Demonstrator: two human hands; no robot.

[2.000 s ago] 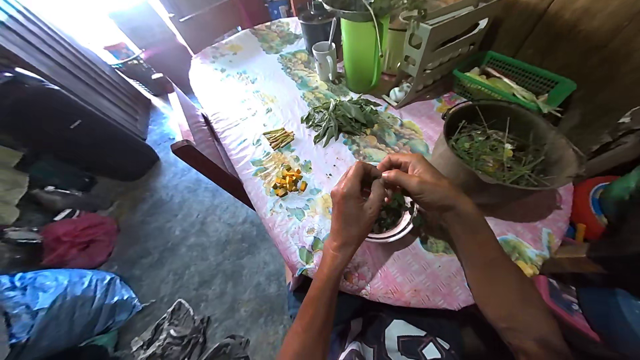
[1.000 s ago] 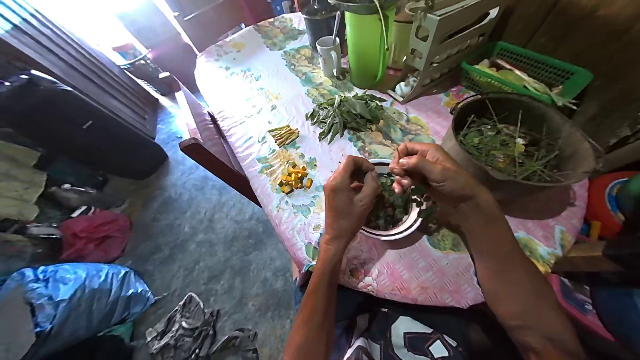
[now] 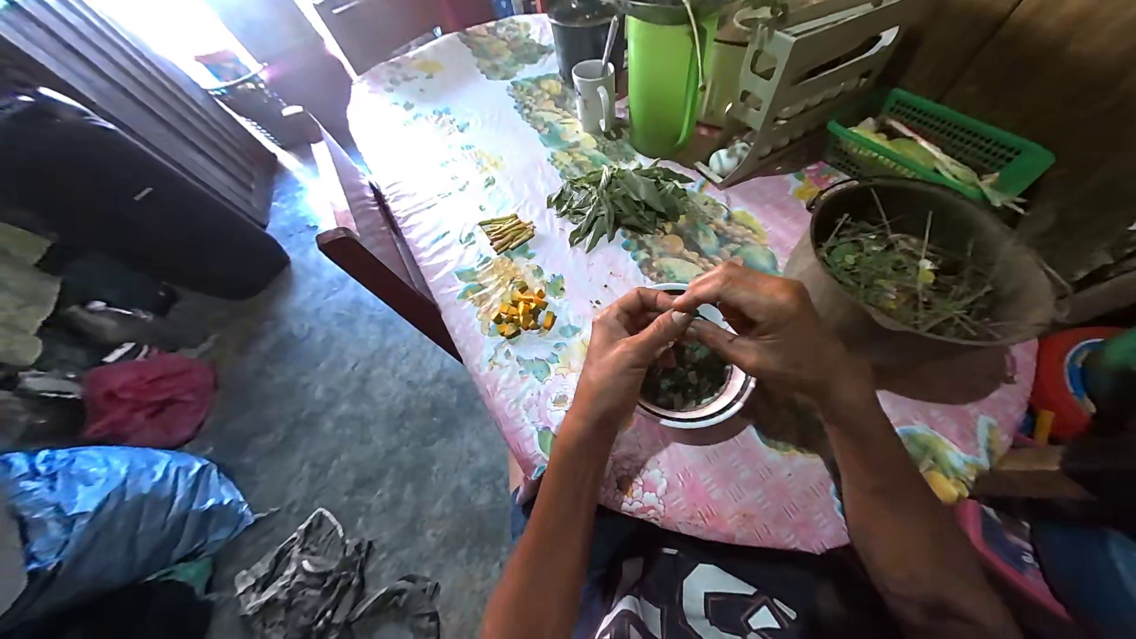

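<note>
My left hand [image 3: 635, 342] and my right hand [image 3: 763, 324] meet fingertip to fingertip over a white bowl with a dark rim [image 3: 706, 417]. Both pinch a small green piece of plant, mostly hidden by the fingers. Dark green leaf pieces [image 3: 688, 382] lie in the bowl. Farther back on the floral tablecloth rests a heap of long green leaves [image 3: 621, 200]. To its left are a small bundle of cut green stalks [image 3: 507, 232] and a pile of orange chunks with green rind [image 3: 524, 312]. A large metal pot [image 3: 825, 266] holding stems and leaves stands to the right.
A white mug [image 3: 593, 98], a green pitcher [image 3: 658, 84], a slatted rack [image 3: 790, 80] and a green plastic basket [image 3: 1021, 160] with vegetables stand along the back. A wooden chair [image 3: 382, 284] adjoins the table's left edge. Plastic bags [image 3: 124, 506] lie on the floor.
My hands, slightly apart over the bowl one second ago, are together now at the fingertips. The heap of leaves, the stalks and the orange chunks have stayed in place.
</note>
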